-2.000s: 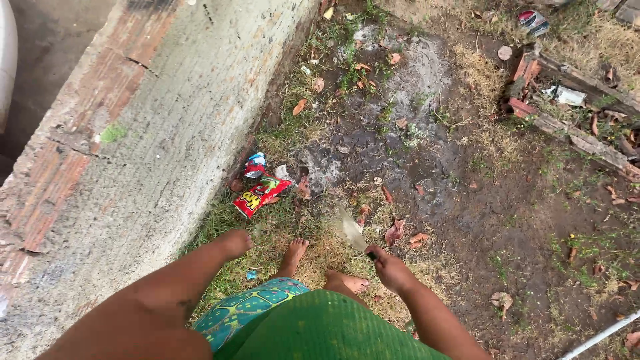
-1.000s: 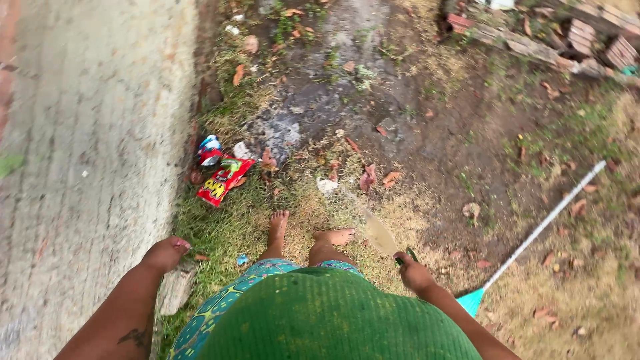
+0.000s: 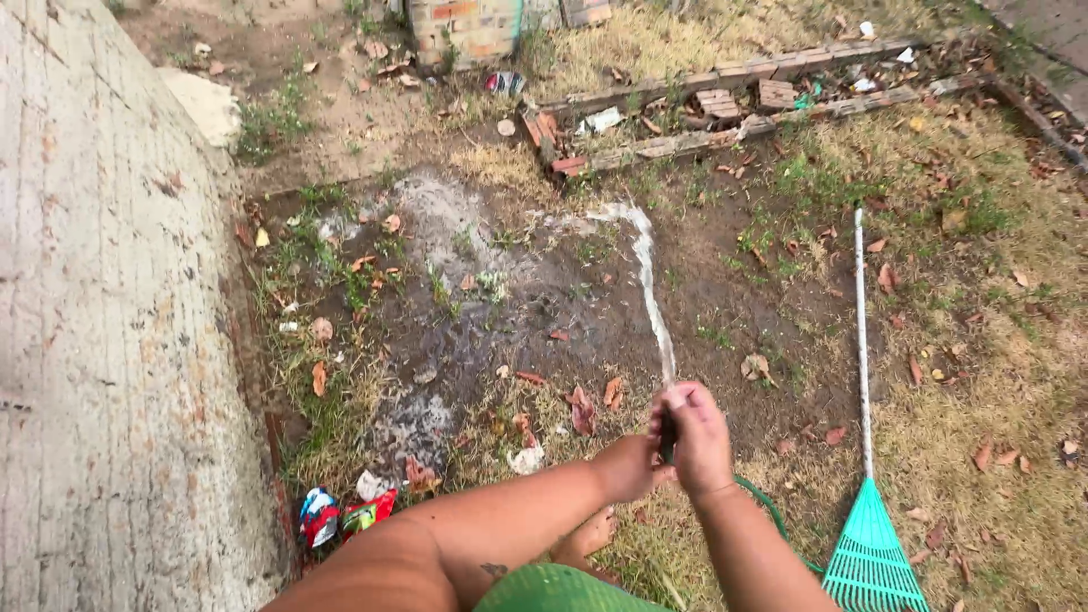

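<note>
Near the middle of the head view, my right hand (image 3: 693, 429) grips the end of a green garden hose (image 3: 769, 503), its thumb side at the mouth. A stream of water (image 3: 648, 280) runs from it and curves up and left over the dirt. My left hand (image 3: 633, 467) is close against the hose end, just left of and below my right hand; its fingers are partly hidden, so I cannot tell whether they grip the hose. Wet, ash-grey ground (image 3: 459, 246) spreads left of the stream.
A concrete wall (image 3: 127, 340) runs down the left. Snack wrappers (image 3: 320, 517) lie at its foot. At right, a leaf rake with turquoise tines (image 3: 875, 544) lies on dry grass. A brick-edged bed (image 3: 663, 151) holds rubble and litter. Dry leaves are scattered about.
My left hand has come from the left over to the hose end beside my right hand. The water now reaches farther out, toward the brick edging. The view has shifted toward the ground ahead.
</note>
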